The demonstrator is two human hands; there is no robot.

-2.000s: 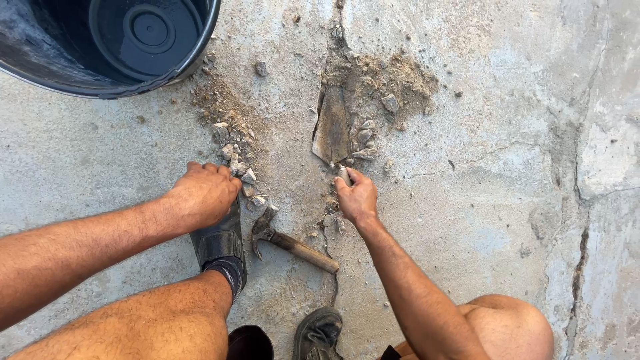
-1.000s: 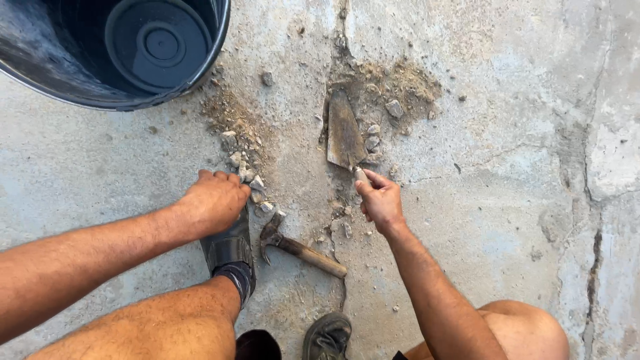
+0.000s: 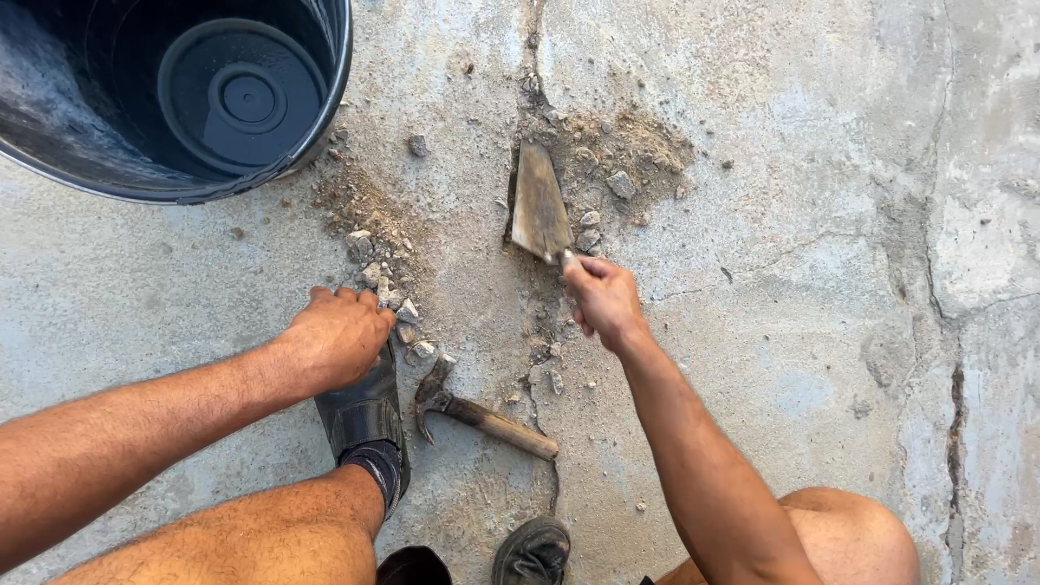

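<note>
My right hand (image 3: 604, 299) grips the handle of a pointing trowel (image 3: 540, 203), whose worn blade lies over a broken-out hole along the crack (image 3: 532, 398) in the concrete floor. My left hand (image 3: 341, 333) rests on the toe of a black shoe (image 3: 363, 410), beside a line of concrete chunks (image 3: 406, 311); its fingertips are partly out of sight, and no tool shows in it. Between the two arms a claw hammer (image 3: 487, 422) with a wooden handle lies on the floor, its handle end at the crack.
A large dark bucket (image 3: 191, 199) stands at the upper left, with a little liquid in its bottom. Sandy rubble (image 3: 638, 154) lies right of the trowel, and more debris (image 3: 357, 199) below the bucket's rim. Another shoe (image 3: 532, 552) is at the bottom. A second crack (image 3: 956, 439) runs down the right side.
The trowel blade has shifted slightly and turned over the hole, still in my right hand. My left hand stays on the shoe. The view has drifted a little.
</note>
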